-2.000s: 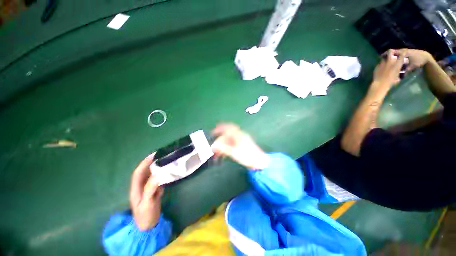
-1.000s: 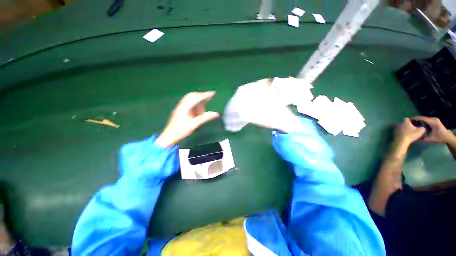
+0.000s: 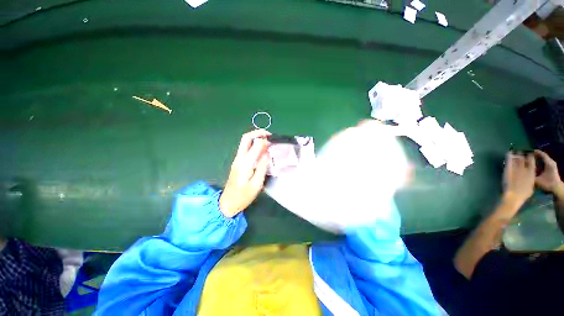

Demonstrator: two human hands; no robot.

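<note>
An open black retail box (image 3: 286, 156) with a pinkish inside lies in front of me. My left hand (image 3: 246, 170) grips its left side. A large whitish pouch (image 3: 340, 179), blurred, lies against the box's right side. My right hand (image 3: 405, 170) is mostly hidden behind the pouch; only blurred bits of it show at the pouch's right edge, and its fingers cannot be made out. White folded leaflets (image 3: 442, 145) lie in a loose pile at the right, by the post.
A thin white ring (image 3: 261, 120) lies just ahead of the box. A yellowish scrap (image 3: 153, 103) lies at left. A perforated white post (image 3: 473, 46) stands at right. A neighbour's hands (image 3: 525, 173) hold a dark item at far right, near black trays (image 3: 544, 126).
My left hand has come down onto the box and grips it. The whitish pouch has moved from the leaflet pile to beside the box. The view has shifted, and the ring is visible again.
</note>
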